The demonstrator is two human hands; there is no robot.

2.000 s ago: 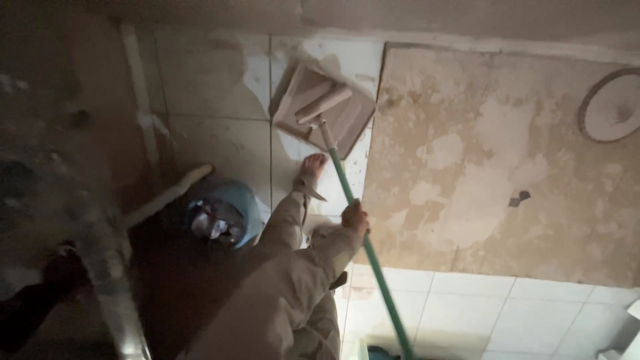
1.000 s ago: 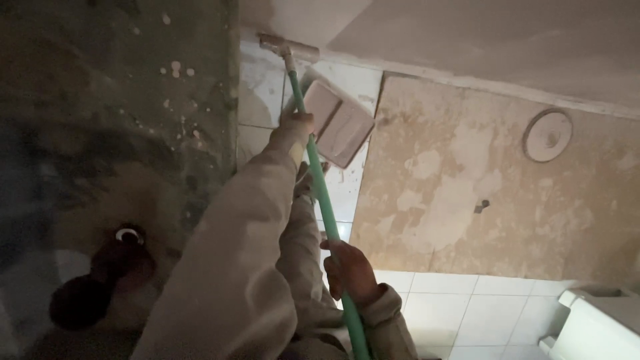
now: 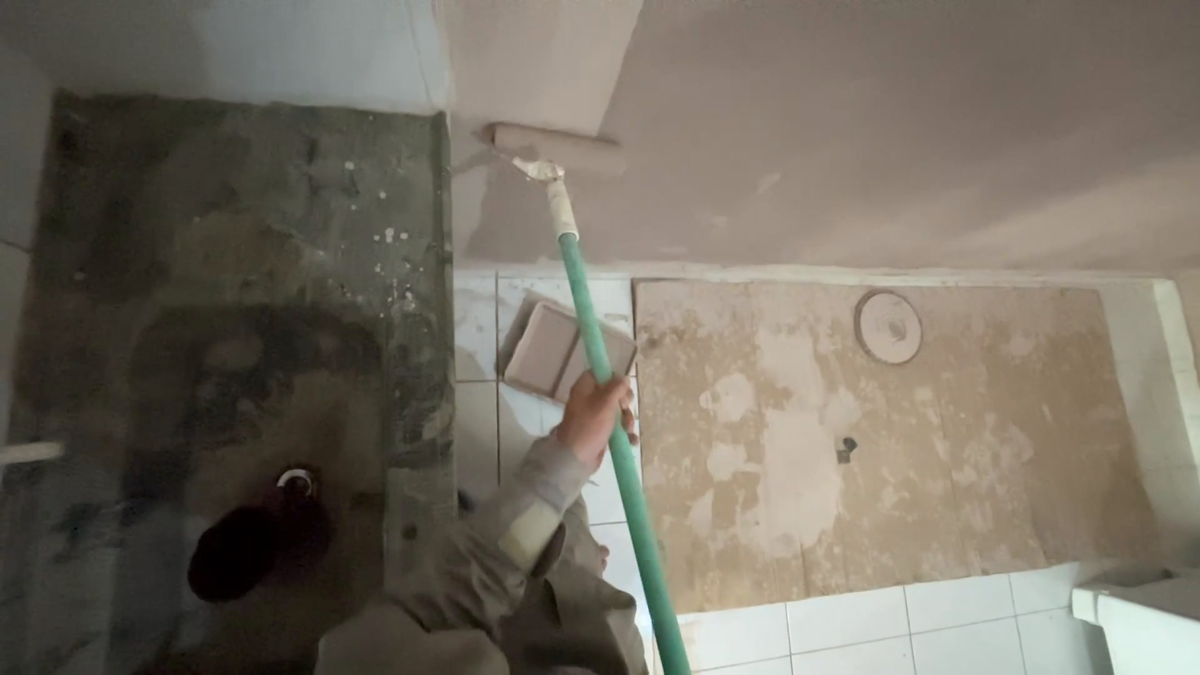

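My left hand is closed around the green pole of a paint roller. The pole slants from the bottom edge up to a pale, paint-smeared handle. Its roller sleeve, coated in pinkish-brown paint, lies against the wall, part of which bears the same colour. Below the roller, partly behind the pole and my hand, a paint tray with pinkish-brown paint rests on the white floor tiles. My right hand is not in view.
Stained brown sheeting covers floor to the right, with a round lid-like disc and a small dark scrap on it. A dark, paint-spotted surface is at left. A white fixture stands at lower right.
The roller was over the tray two seconds ago, then near the wall's foot; it is now higher on the wall. My right hand, on the pole one second ago, has left view. The view has shifted up.
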